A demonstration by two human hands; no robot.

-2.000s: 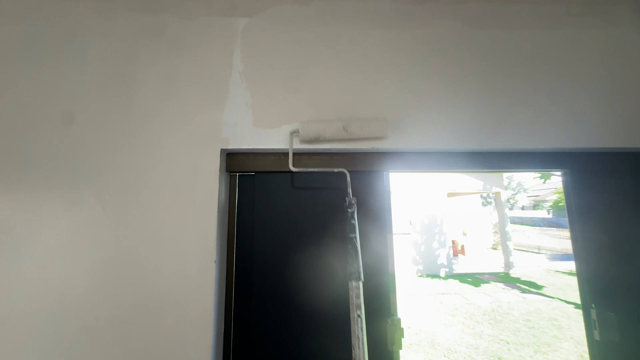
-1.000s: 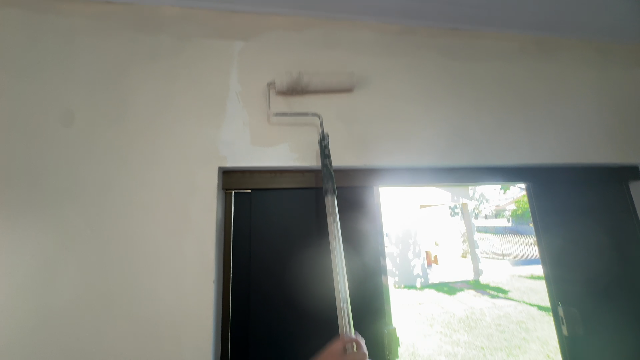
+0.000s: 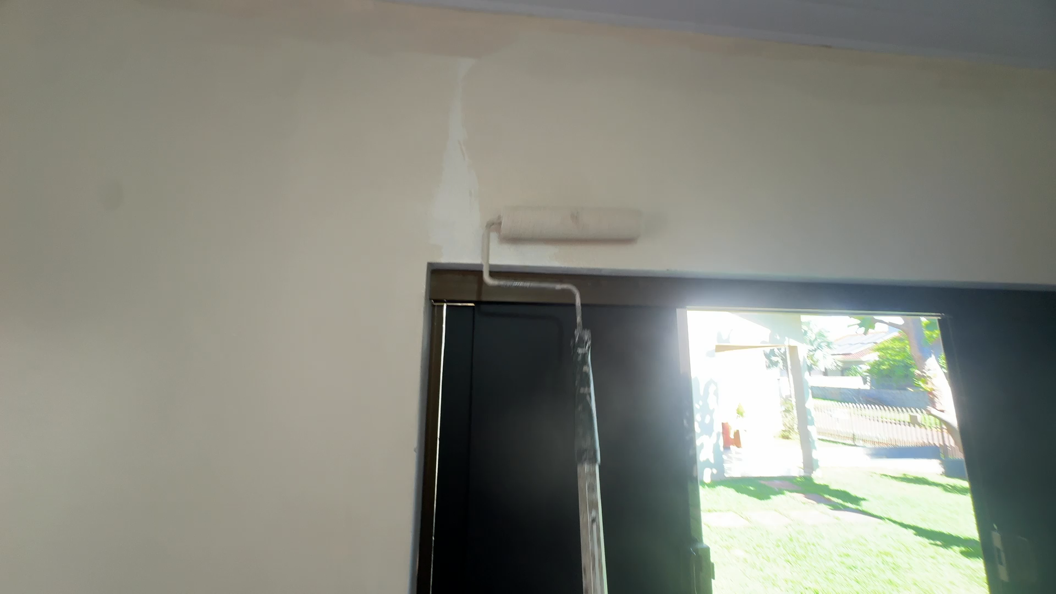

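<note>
A paint roller (image 3: 571, 224) with a pale, paint-covered sleeve lies level against the wall (image 3: 247, 330), just above the dark door frame (image 3: 528, 285). Its bent wire frame runs down to a dark, paint-smeared handle (image 3: 586, 396), fixed on a metal extension pole (image 3: 592, 528). The pole leaves the view at the bottom, in front of the dark door panel. Neither my left hand nor my right hand is in view. Left of the roller, a lighter patch (image 3: 456, 194) tapers upward on the beige wall.
A grey-white ceiling (image 3: 784, 21) meets the wall at the top right. Past the doorway opening, bright grass (image 3: 833, 544), a fence (image 3: 883, 425) and a tree (image 3: 924, 355) stand outside. A door handle (image 3: 1000, 553) is at the lower right.
The roller went up the wall, then came back down near the door frame. One hand on the pole showed at the bottom edge a second ago and is now out of view.
</note>
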